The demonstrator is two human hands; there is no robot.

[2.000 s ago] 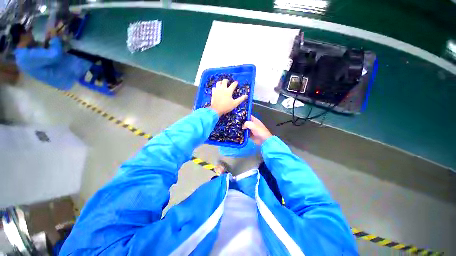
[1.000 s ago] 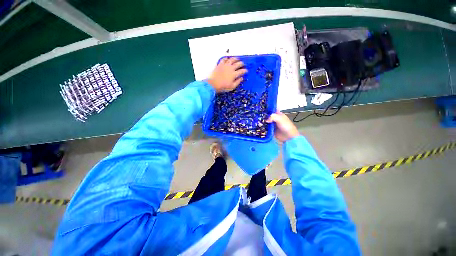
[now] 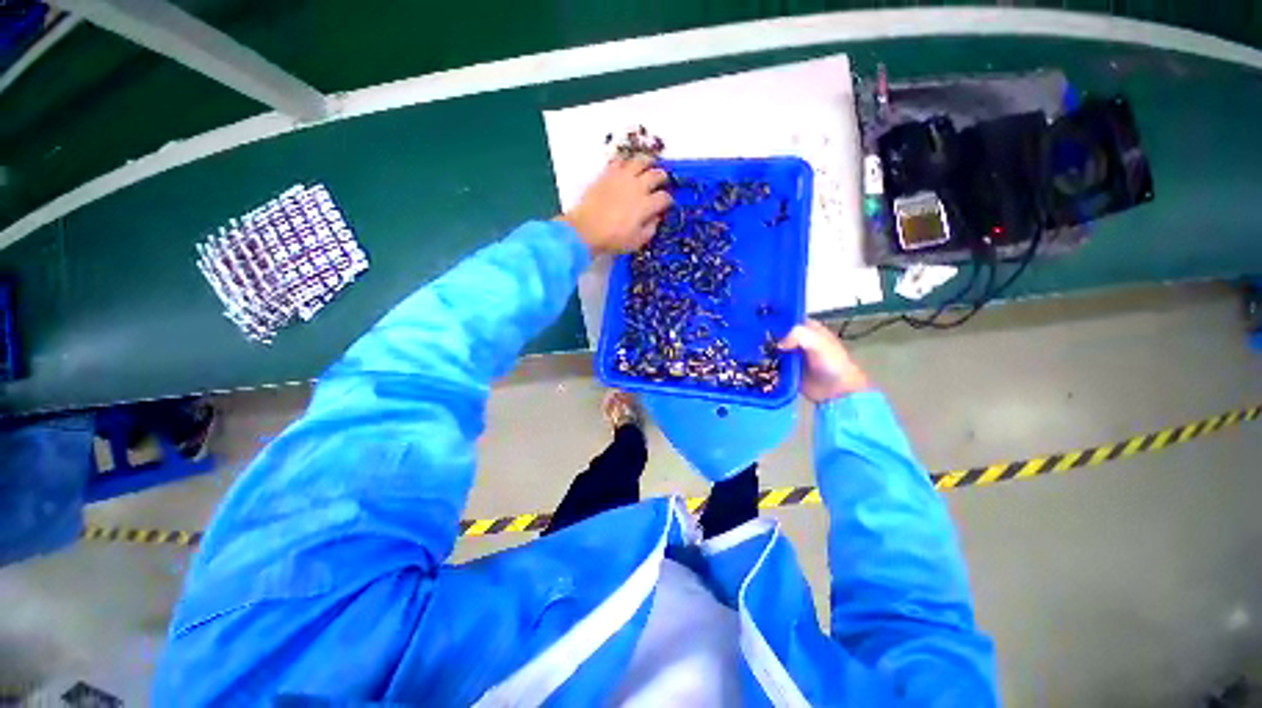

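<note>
The blue parts tray (image 3: 786, 208) lies tilted over the front of the white sheet (image 3: 754, 104) and the bench edge. Small dark parts with coppery glints (image 3: 678, 284) cover much of its left side and bottom. A small heap of the same parts (image 3: 637, 141) lies on the white sheet beyond the tray's far left corner. My left hand (image 3: 619, 208) is at that corner, fingers curled and pointing at the heap; what is under the fingers is hidden. My right hand (image 3: 826, 362) holds the tray's near right edge.
Silver-white striped bundles (image 3: 282, 260) lie on the green bench (image 3: 457, 208) at left. A black device with cables (image 3: 1003, 173) sits in a tray at right. A blue stool (image 3: 723, 432) stands below the parts tray. Yellow-black tape (image 3: 1093, 450) crosses the floor.
The view has turned and the bundles look nearer. My left hand has moved from inside the tray to its far left corner. A small heap now shows on the white sheet.
</note>
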